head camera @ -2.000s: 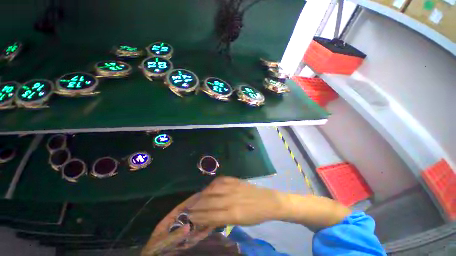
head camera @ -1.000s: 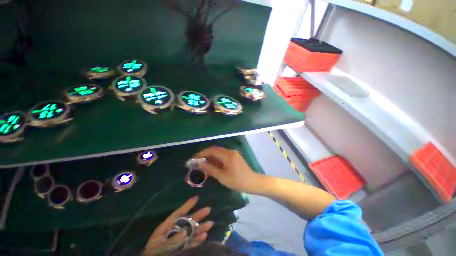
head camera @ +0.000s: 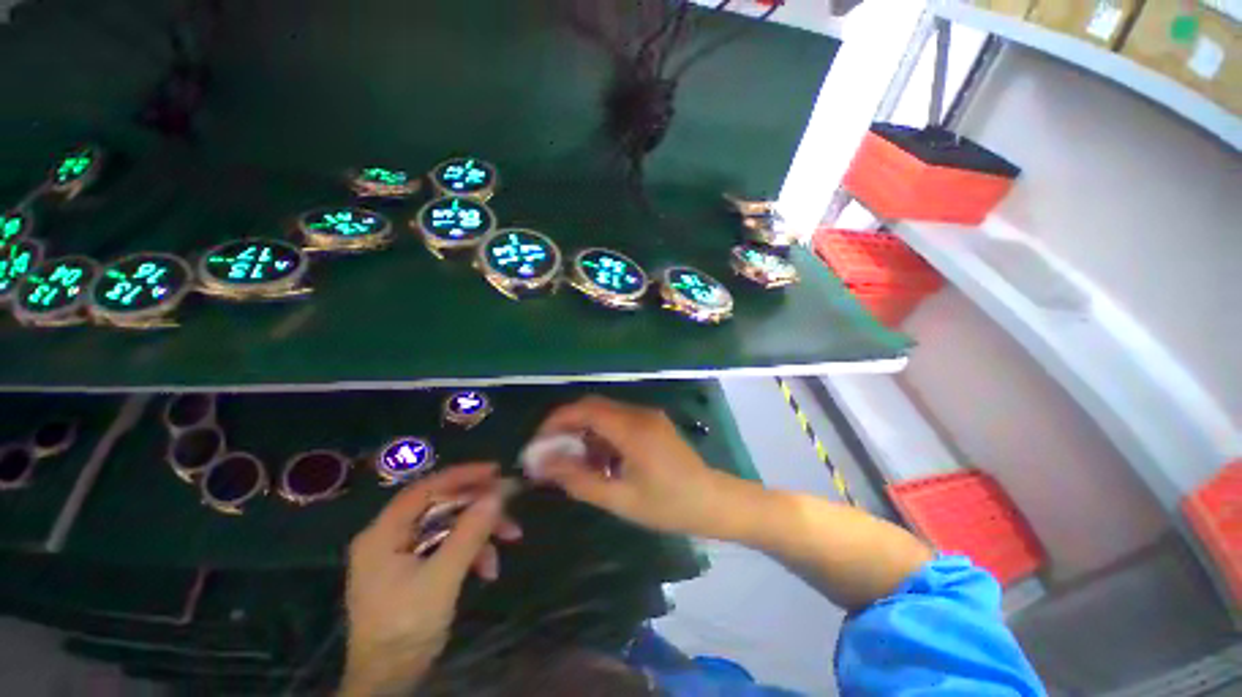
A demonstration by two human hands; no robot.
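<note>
My right hand [head camera: 633, 463] is above the lower shelf and grips a watch head [head camera: 556, 454] whose pale back faces the camera. My left hand [head camera: 416, 558] holds a watch head [head camera: 439, 520] in its curled fingers, and its thumb and forefinger meet at a small blurred thing close to the right hand's watch. On the lower green mat [head camera: 307, 528], several watch heads lie in a curved row. Some are dark, like this one [head camera: 313, 475], and two are lit purple-white, one of them beside my left hand [head camera: 405, 459].
The upper shelf edge [head camera: 450, 380] runs above my hands. Watch heads with green-cyan digits [head camera: 518, 262] stand on that tier, with a cable bundle [head camera: 640, 109] behind. To the right are white shelving [head camera: 1015, 272] with red trays [head camera: 970, 524], and a floor with striped tape [head camera: 813, 439].
My right hand has lifted a watch head off the lower mat and turned its pale back to view. My left hand has risen and closed its fingers, coming close to the right.
</note>
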